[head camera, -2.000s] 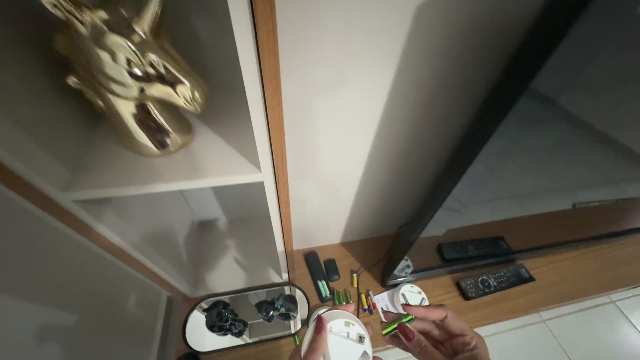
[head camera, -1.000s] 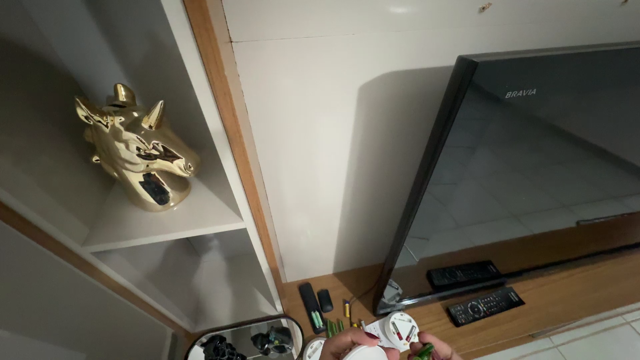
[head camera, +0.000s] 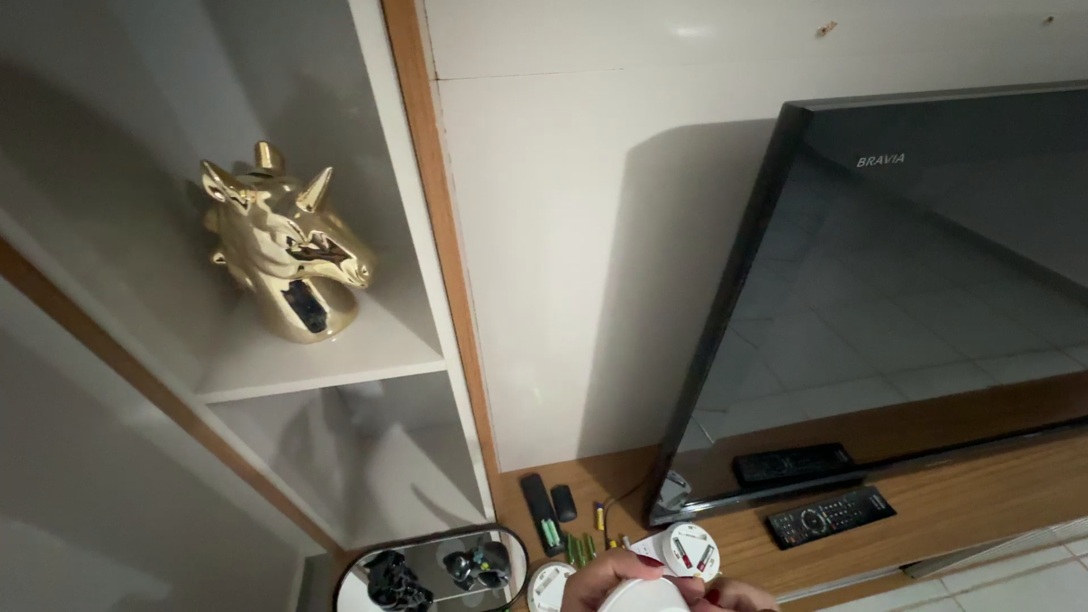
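Note:
My left hand (head camera: 602, 580), with dark red nails, holds a round white plastic device (head camera: 643, 597) at the bottom edge of the view. My right hand (head camera: 733, 595) meets the device's right side; its fingers are partly cut off, and whether a battery is in them cannot be seen. Just behind the hands lies another round white device (head camera: 690, 551) with its battery compartment exposed. A further round white piece (head camera: 551, 586) is left of my left hand. Green batteries (head camera: 581, 549) lie beside a black remote with its battery bay uncovered (head camera: 542, 515); its black cover (head camera: 563, 502) is alongside.
A television (head camera: 901, 280) stands on the wooden cabinet top (head camera: 960, 510), with a black remote control (head camera: 830, 517) before it. At left, a gold unicorn head figurine (head camera: 289, 246) sits on a white shelf (head camera: 340, 370). Dark figurines (head camera: 395, 582) rest on a mirrored tray (head camera: 446, 601).
The view has tilted up, so the hands sit lower in it. The white device's compartment side faced up two seconds ago; now a smooth white side shows. The green battery in my right hand is no longer visible.

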